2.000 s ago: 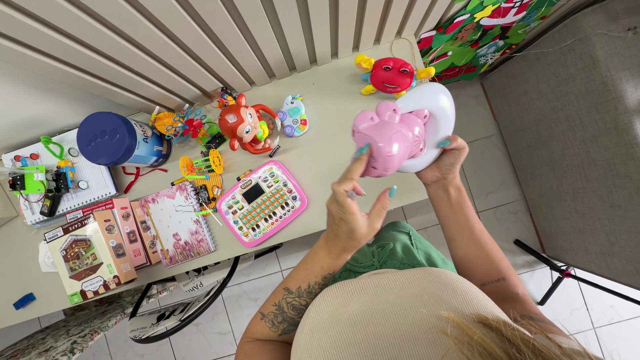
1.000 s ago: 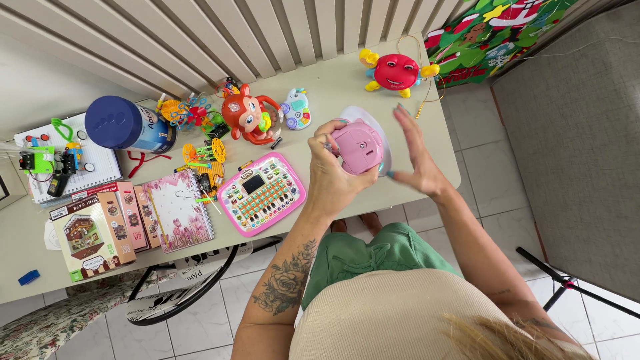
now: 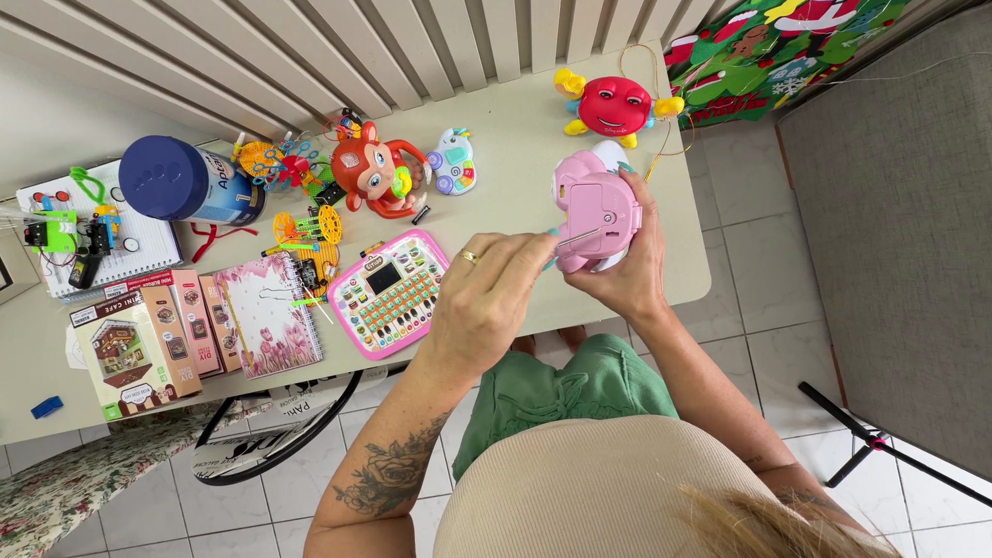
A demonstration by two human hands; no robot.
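My right hand [image 3: 632, 263] grips a pink plastic toy [image 3: 595, 205] with a white part beneath it. The toy's underside faces up and shows a battery cover with a screw and a small switch slot. Between the fingertips of my left hand [image 3: 492, 291] is a thin metal rod [image 3: 580, 238], its far end over the toy's underside; whether it touches I cannot tell. A red smiling toy [image 3: 616, 107] with yellow hands and feet lies beyond the toy. To the left are a pink toy tablet [image 3: 391, 293], an orange monkey toy [image 3: 372, 167] and a white elephant-like toy [image 3: 456, 163].
A blue-lidded can [image 3: 167, 178], small geared models [image 3: 308, 225], a floral spiral notebook [image 3: 267, 318] and craft kit boxes [image 3: 132, 349] occupy the table's left. A slatted wall borders its back. A thin yellow cord [image 3: 655, 159] lies by the right edge. A grey padded surface [image 3: 899, 232] stands at right.
The pink toy has been turned so its underside faces up. My right hand has closed around it, and the thin rod is now visible in my left hand.
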